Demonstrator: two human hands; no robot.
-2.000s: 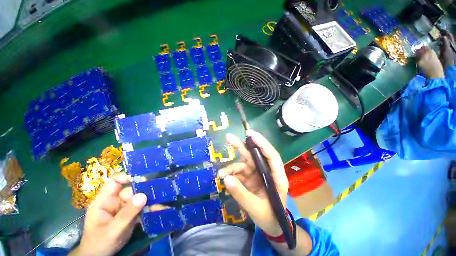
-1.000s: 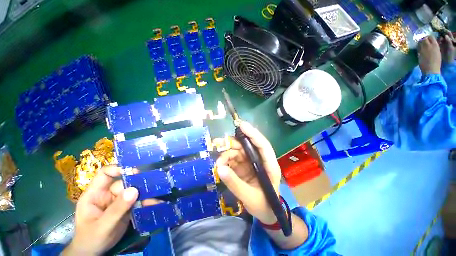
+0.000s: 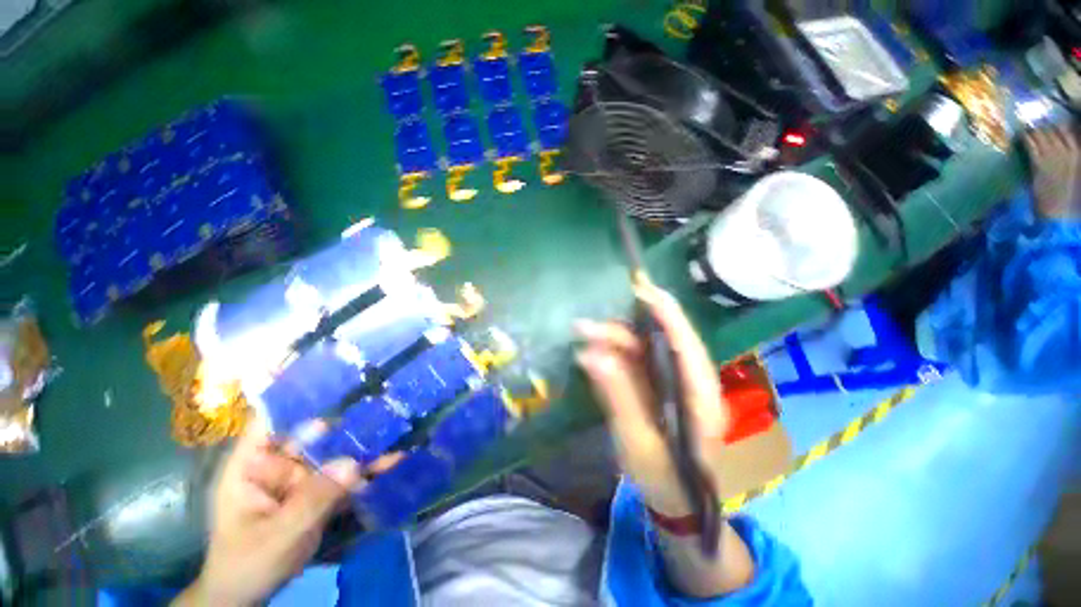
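My left hand (image 3: 267,510) holds the lower left edge of a blue PCB panel (image 3: 409,385), which is tilted and blurred, with glare on its upper part. Orange flex cables (image 3: 492,356) stick out along its right edge. My right hand (image 3: 646,403) holds the black soldering iron (image 3: 673,415) like a pen, tip pointing up, apart from the panel. A pile of loose orange flex cables (image 3: 196,385) lies on the green mat, partly behind the panel's left side.
A stack of bare blue panels (image 3: 166,213) stands upper left. A finished panel (image 3: 474,116) lies at top centre. The fume fan (image 3: 646,154) and white tub (image 3: 782,237) stand right. A plastic bag (image 3: 21,374) lies far left. A red bin (image 3: 747,401) and another person's blue sleeve (image 3: 1002,302) are at right.
The panel has turned counter-clockwise and tilted, its right edge moving away from my right hand. My right hand has moved right with the iron and off the panel. The view has shifted a little.
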